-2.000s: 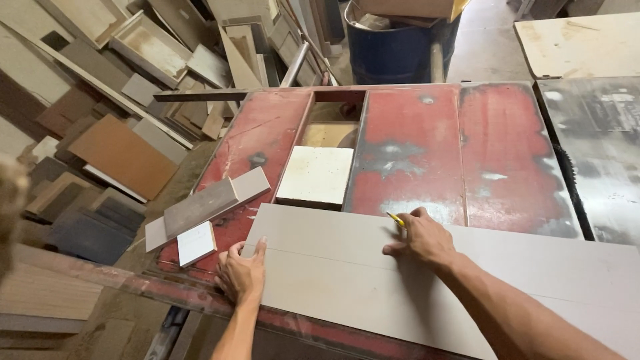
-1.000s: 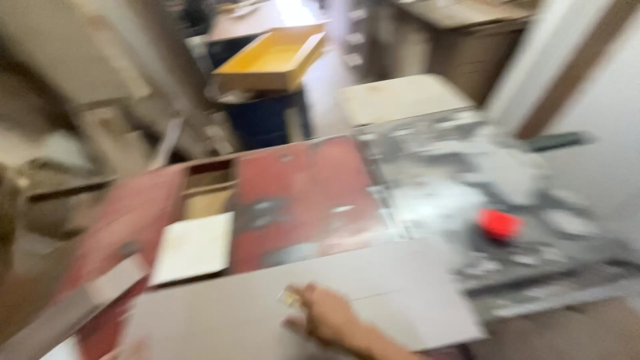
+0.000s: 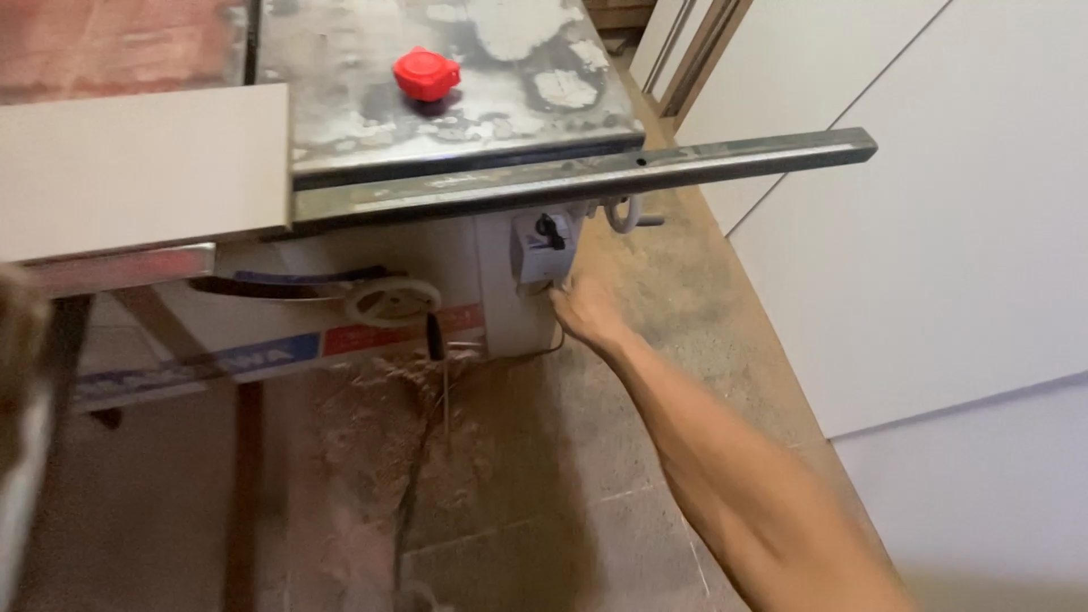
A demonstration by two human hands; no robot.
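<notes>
My right hand (image 3: 586,313) reaches down to the lower edge of the switch box (image 3: 545,246) on the front of a table saw's cabinet. The thumb side is at the box's underside; no tool shows in it, and some fingers are hidden. A pale board (image 3: 153,174) lies on the saw's table, its right end over the front rail (image 3: 586,174). On the worn metal tabletop (image 3: 510,110) rests a red tape measure (image 3: 427,75). My left hand is out of view.
A handwheel (image 3: 393,302) with a black handle sits on the cabinet front, and another handwheel (image 3: 623,212) is at the right side. The rail juts out past the table. Large white panels (image 3: 918,238) stand at the right. Sawdust and a cable (image 3: 408,501) lie on the floor.
My right hand has left the board, where it held a yellow pencil-like thing two seconds ago, and is now at the switch box. The view has swung right and down. My left hand has gone from view.
</notes>
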